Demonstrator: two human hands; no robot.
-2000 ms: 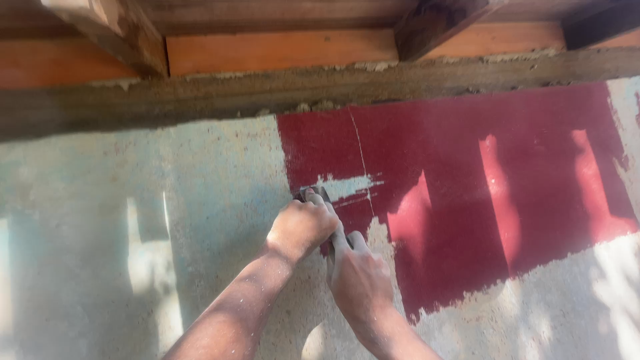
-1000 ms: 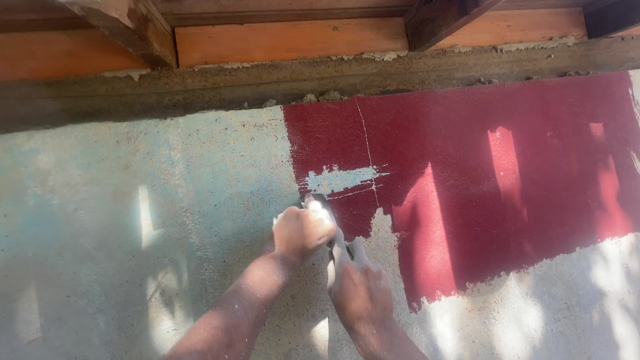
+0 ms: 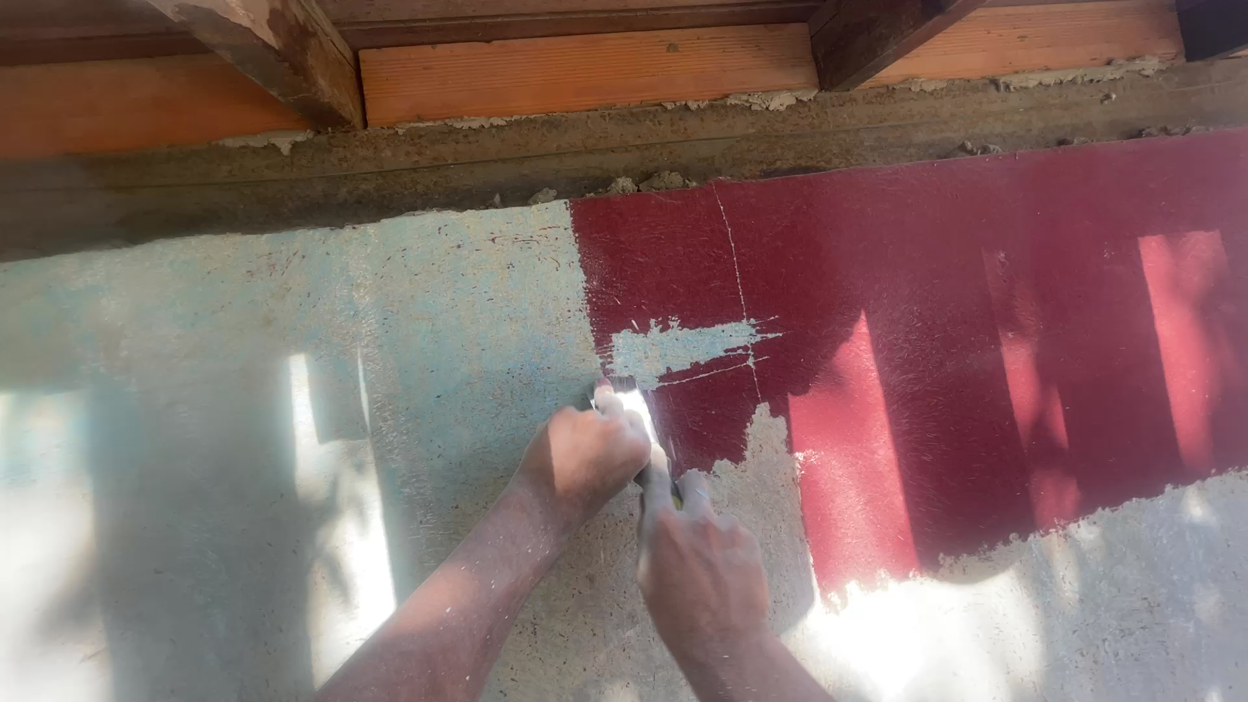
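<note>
My right hand [image 3: 704,575] grips the handle of a scraper [image 3: 636,405], whose metal blade lies against the wall at the lower left of a bared patch. My left hand [image 3: 583,453] is closed around the blade end, its fingertips near the blade's edge. Dark red paint [image 3: 897,253] covers the wall to the right, with a thin pale crack line running down through it. Inside the red is a ragged pale blue patch [image 3: 682,348]. Left of the red, the wall surface [image 3: 458,312] is pale green and grey. My hands hide most of the handle.
Above the wall runs a rough brown ledge [image 3: 439,161] with crumbs of mortar on it. Dark wooden rafters [image 3: 283,58] and orange-brown boards [image 3: 585,76] are overhead. Bare grey plaster [image 3: 1072,604] lies below the red, with bright sun patches.
The pale blue patch in the red paint has grown larger and taller since two seconds ago. Both hands have moved down a little from the patch, still on the scraper.
</note>
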